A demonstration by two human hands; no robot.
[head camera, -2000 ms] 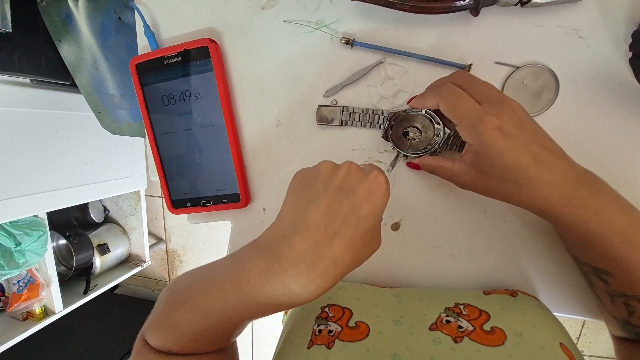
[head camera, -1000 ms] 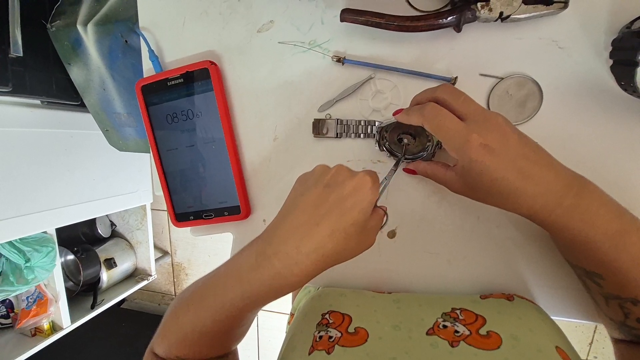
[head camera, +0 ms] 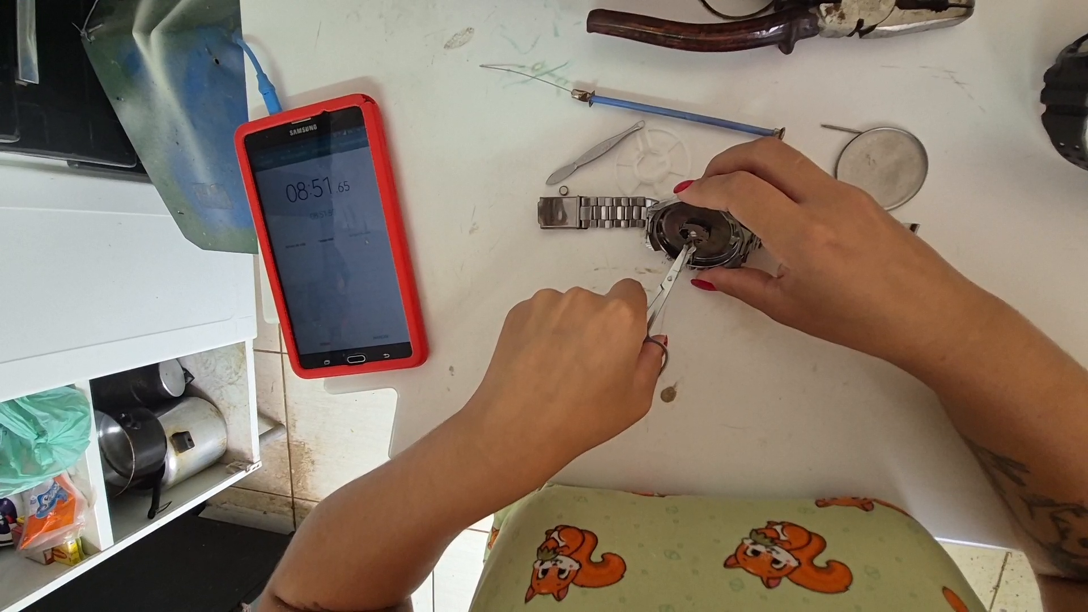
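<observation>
My left hand (head camera: 578, 361) grips small metal scissors (head camera: 670, 285), one finger loop showing beside the fingers. The scissors' tips touch the middle of the open back of a wristwatch (head camera: 699, 231). Fingers and thumb of my right hand (head camera: 816, 229) hold the watch case on the table from the right. The watch's metal link bracelet (head camera: 614, 212) stretches left, its clasp end lying flat. A small ring sits just above the clasp. Above the bracelet are metal tweezers (head camera: 595, 153) and a clear plastic disc (head camera: 653, 160). A round metal case back (head camera: 882, 167) lies behind my right hand.
A phone or tablet in a red case (head camera: 415, 280) lies at left with a blue cable (head camera: 262, 81). Farther back are a blue thin-shafted tool (head camera: 680, 115) and pliers with dark handles (head camera: 701, 30). A black object (head camera: 1067, 102) stands at the right edge. Pots (head camera: 191, 433) fill a shelf lower left.
The scissors' tips have moved from the watch case's lower left edge into its middle. My right hand still holds the watch.
</observation>
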